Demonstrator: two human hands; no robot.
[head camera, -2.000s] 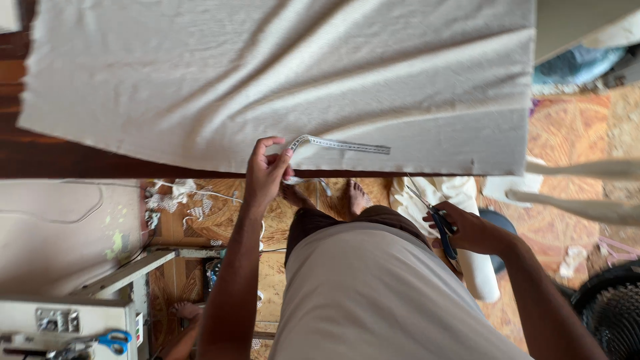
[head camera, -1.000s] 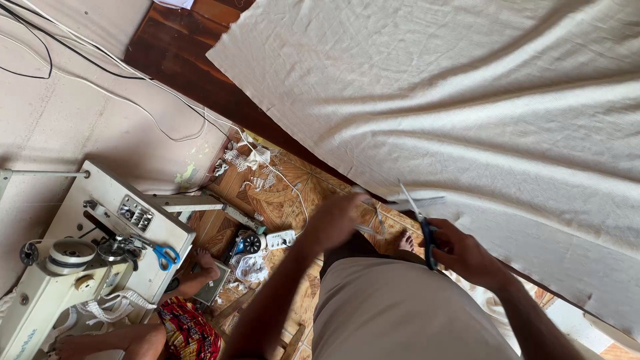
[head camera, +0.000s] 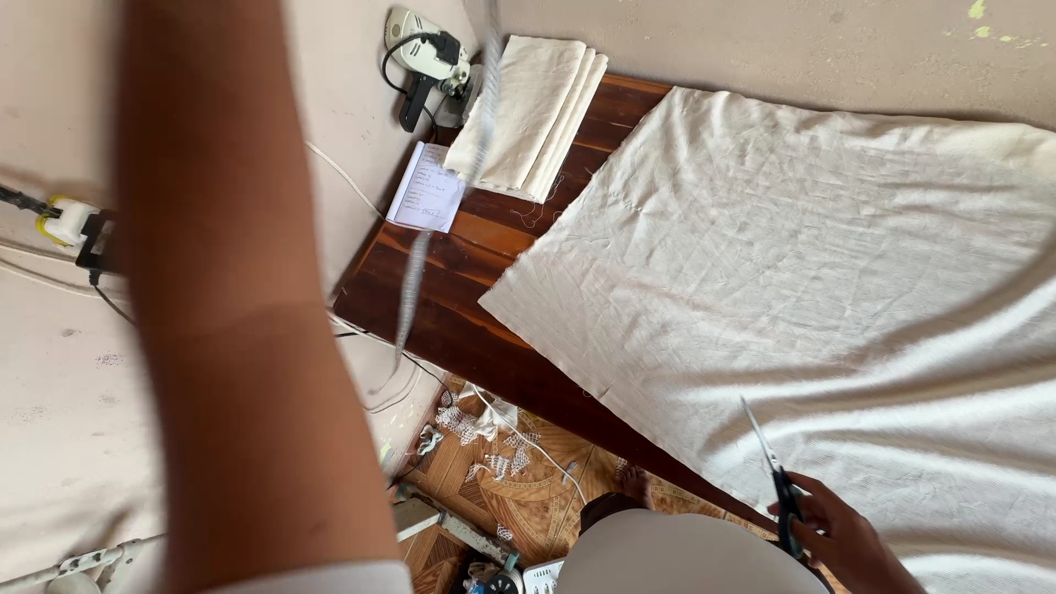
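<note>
My right hand holds a pair of scissors with dark handles at the lower right, blades pointing up over the near edge of a large off-white cloth. The cloth lies wrinkled on a dark wooden table. My left forearm rises large and blurred along the left side of the view, and its hand is beyond the top edge. A tape measure hangs blurred in the air over the table's left end, passing in front of a stack of folded cloth and a notepad with handwriting.
A cream-coloured electric device with a black cord is at the wall behind the table. A plug and cables run along the left wall. White scraps and a white cord lie on the patterned floor below.
My left hand has gone from the cloth's near edge up out of view, and the tape measure no longer lies on the cloth. The view has swung left. The scissors remain in my right hand.
</note>
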